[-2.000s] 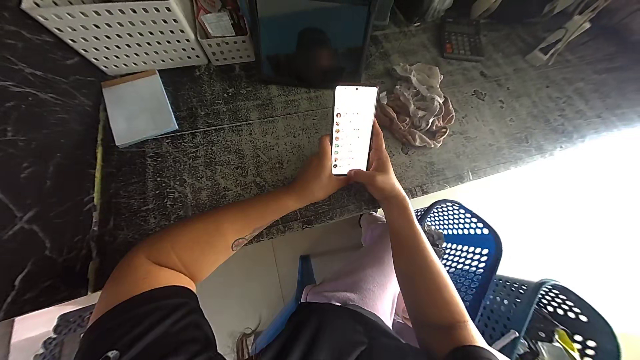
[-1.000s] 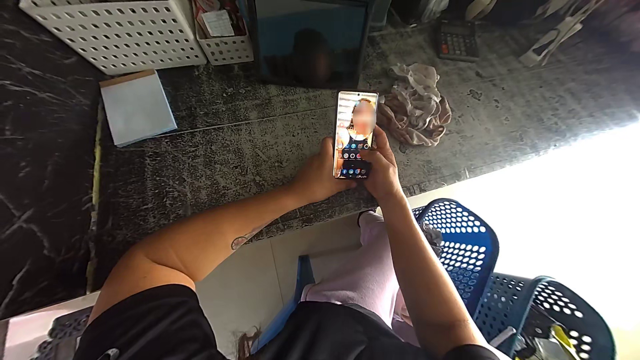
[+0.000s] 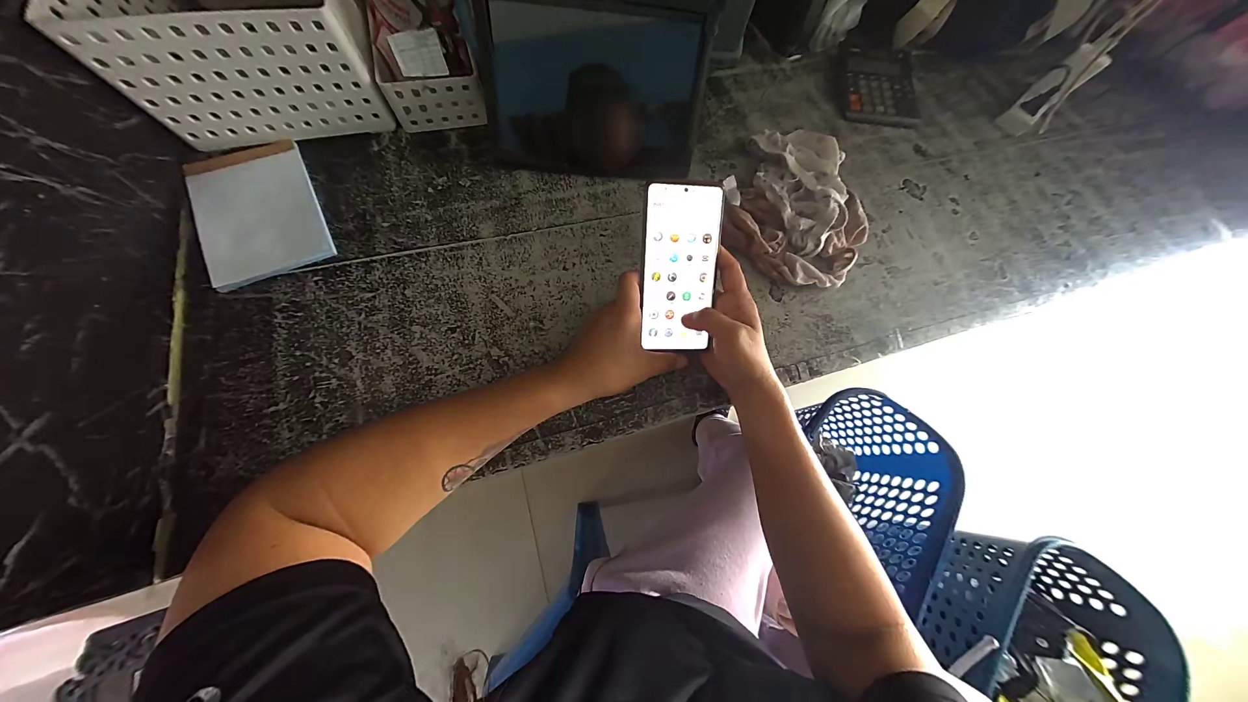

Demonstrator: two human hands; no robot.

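Observation:
A smartphone with a lit screen of small round icons is held upright over the front part of the dark worktop. My left hand grips its left side and lower edge. Around its right side is my right hand, with the thumb on the lower part of the screen. Just right of the phone lies a crumpled pale cloth. Behind the phone stands a dark flat screen that shows a dim reflection.
White perforated baskets stand at the back left, above a notepad. A calculator lies at the back right. Blue plastic baskets are below the worktop's edge on the right, one holding mixed items.
The phone's display has gone from a list to a picture with icons, and now to a white page of icons. My right thumb has moved onto the screen's lower part.

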